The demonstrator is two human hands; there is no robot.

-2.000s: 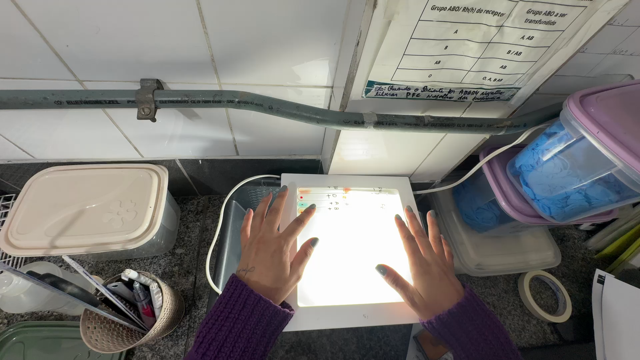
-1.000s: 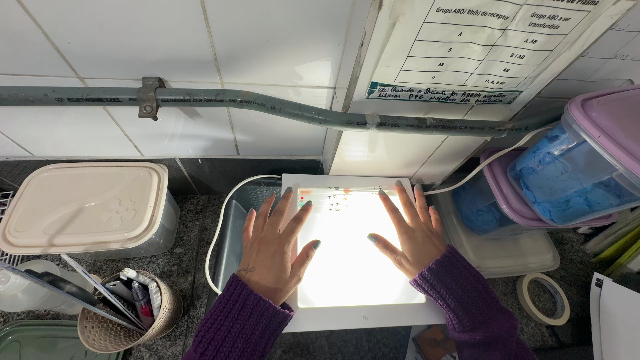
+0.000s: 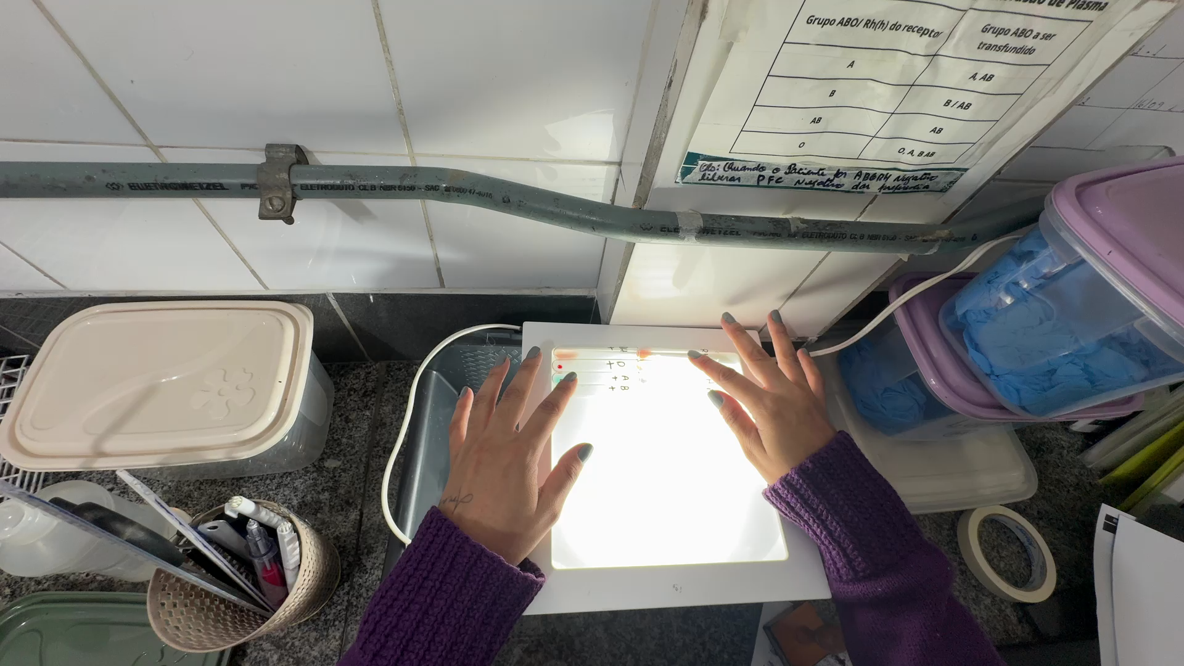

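A lit white light box (image 3: 680,587) rests on the dark granite counter, its panel glowing brightly. Along the panel's top edge lie what look like marked glass slides (image 3: 592,370), with red and green spots and handwritten letters; glare hides their outlines. My left hand (image 3: 509,453) lies spread over the box's left edge, fingertips beside the slides' left end, holding nothing. My right hand (image 3: 770,393) is at the upper right of the panel, index finger and thumb apart near the slides' right end, with the other fingers extended over the frame. It grips nothing visible.
Left stand a lidded plastic container (image 3: 166,379) and a woven cup (image 3: 176,606) of pens. A dark basket (image 3: 421,416) and white cable adjoin the box. Right are lidded tubs (image 3: 1045,314) with blue contents, masking tape (image 3: 969,555) and papers (image 3: 1142,583). A pipe (image 3: 518,202) crosses the tiled wall.
My right hand has moved from the panel's right side up to its top edge, and its index finger now reaches further left. My left hand has stayed nearly still.
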